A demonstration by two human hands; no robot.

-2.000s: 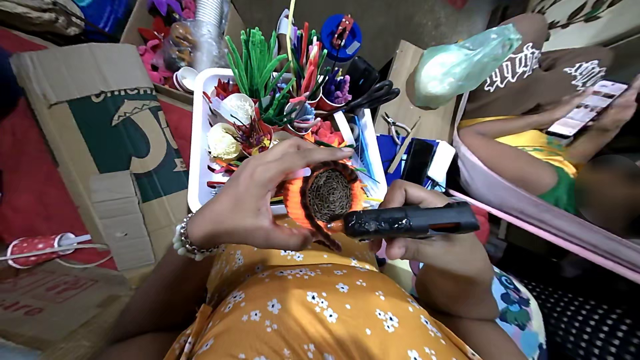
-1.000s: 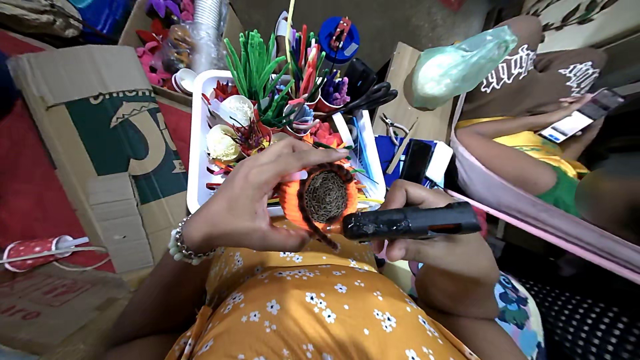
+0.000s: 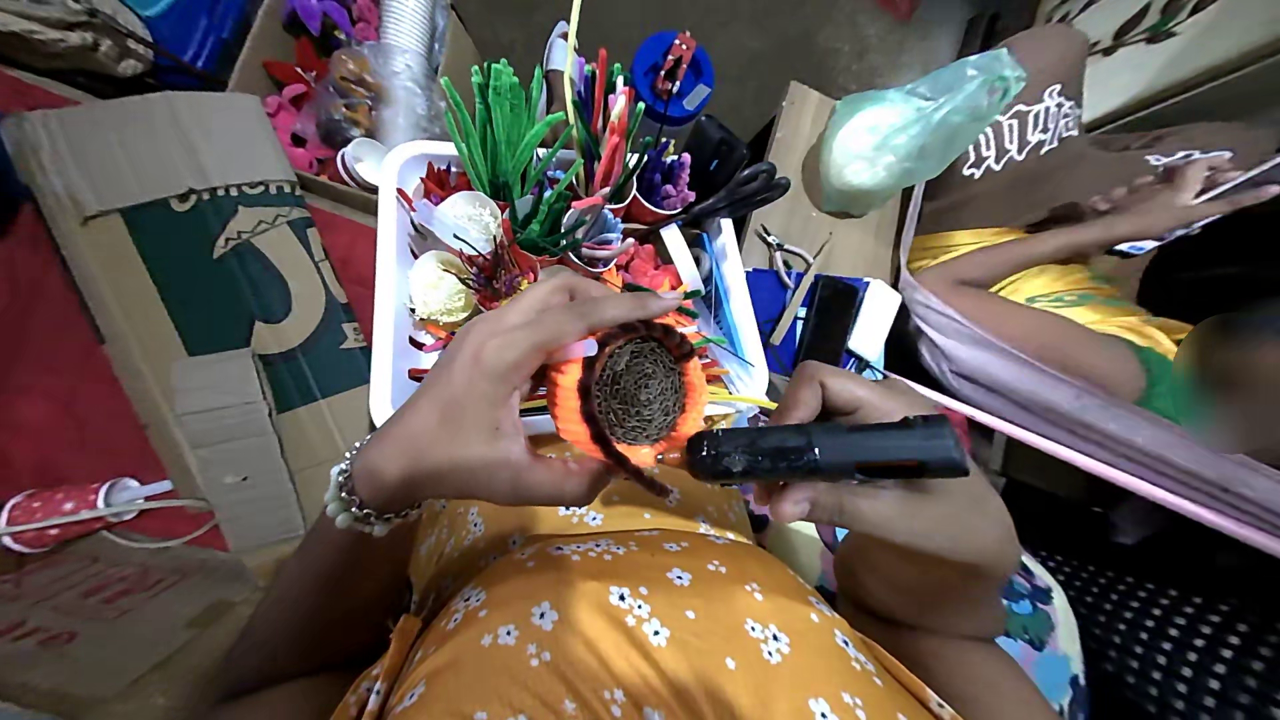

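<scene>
My left hand (image 3: 510, 400) grips a round orange piece (image 3: 572, 408) with a coiled brown centre (image 3: 642, 390), fingers over its top and thumb below. A dark brown pipe cleaner (image 3: 600, 425) curves round the centre's upper and left edge, its loose end pointing down. My right hand (image 3: 890, 490) is closed on a black glue gun (image 3: 830, 450), whose tip is at the orange piece's lower right edge, close to the pipe cleaner. Behind my hands a white plastic basket (image 3: 392, 270) holds green pipe cleaners (image 3: 500, 130), cream pompoms (image 3: 440, 287) and cups of coloured pieces.
Right of the basket lie pliers (image 3: 785, 255), a black phone (image 3: 828, 320) and black-handled scissors (image 3: 745, 190). A green plastic bag (image 3: 900, 130) rests near a seated person (image 3: 1060, 230) with a phone. Cardboard (image 3: 190, 250) and a red polka-dot cup (image 3: 70, 515) are at the left.
The orange piece has turned or tilted slightly in my left hand, and the pipe cleaner's loose end now points down to the right. The seated person's phone and hands have moved.
</scene>
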